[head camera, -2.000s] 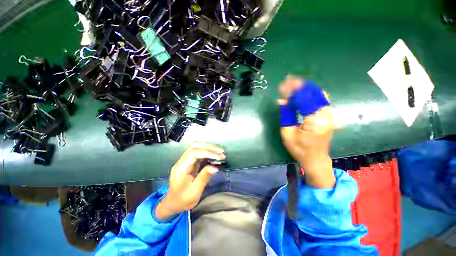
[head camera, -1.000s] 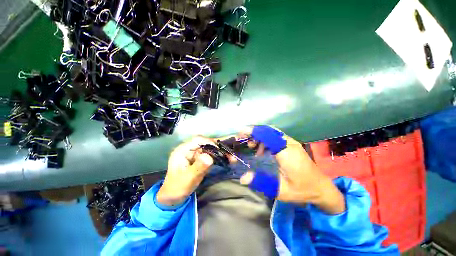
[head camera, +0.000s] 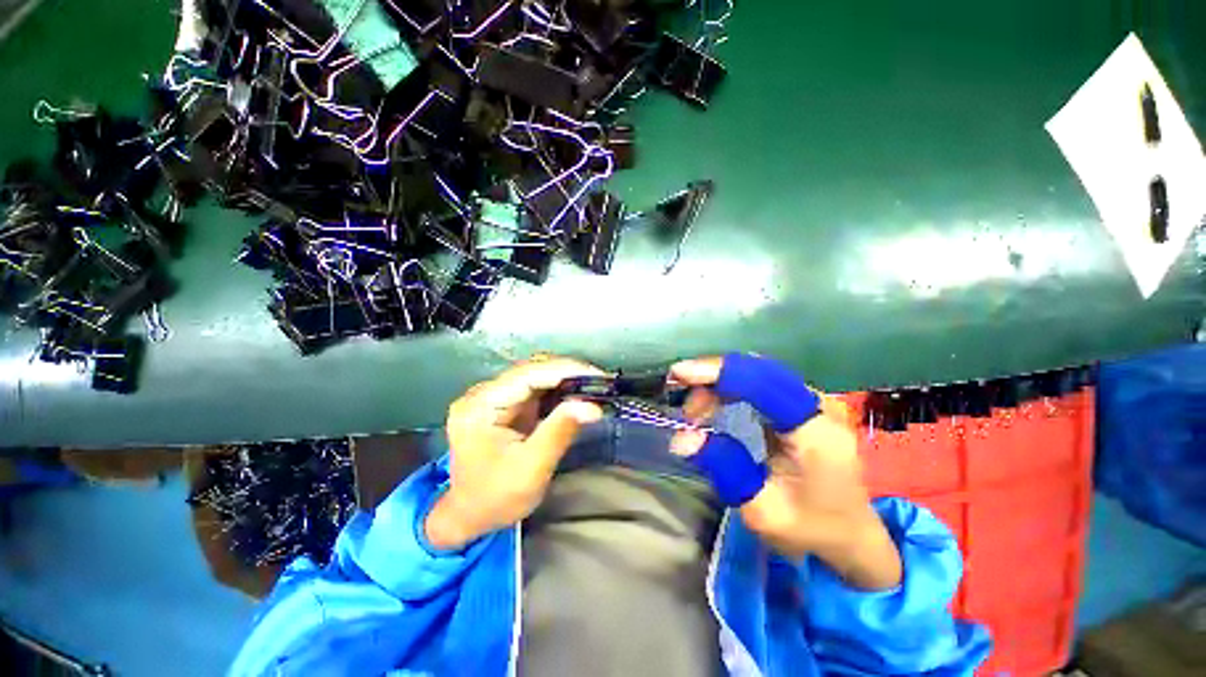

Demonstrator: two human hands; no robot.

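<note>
My left hand (head camera: 509, 443) holds a small black assembly (head camera: 591, 386) between thumb and fingertips above my lap. My right hand (head camera: 780, 450), with blue wraps on its fingers, grips a binder clip (head camera: 648, 392) by its wire handles. The clip meets the black assembly between my two hands; fingers partly hide it, and I cannot tell how far it covers the piece. A large heap of black binder clips (head camera: 357, 265) lies on the green bench ahead and to the left, with pale green pieces (head camera: 497, 228) among them.
A white sheet (head camera: 1104, 146) with two slim black pieces lies at the right. A red tray (head camera: 992, 516) with dark pieces along its top is below the bench edge at right. A lower container of black pieces (head camera: 284, 503) is at lower left. Blue fabric shows at far right.
My right hand moved from the bench to my left hand, bringing a binder clip. Since one second ago, the clip has come level with the black assembly. The view has shifted slightly.
</note>
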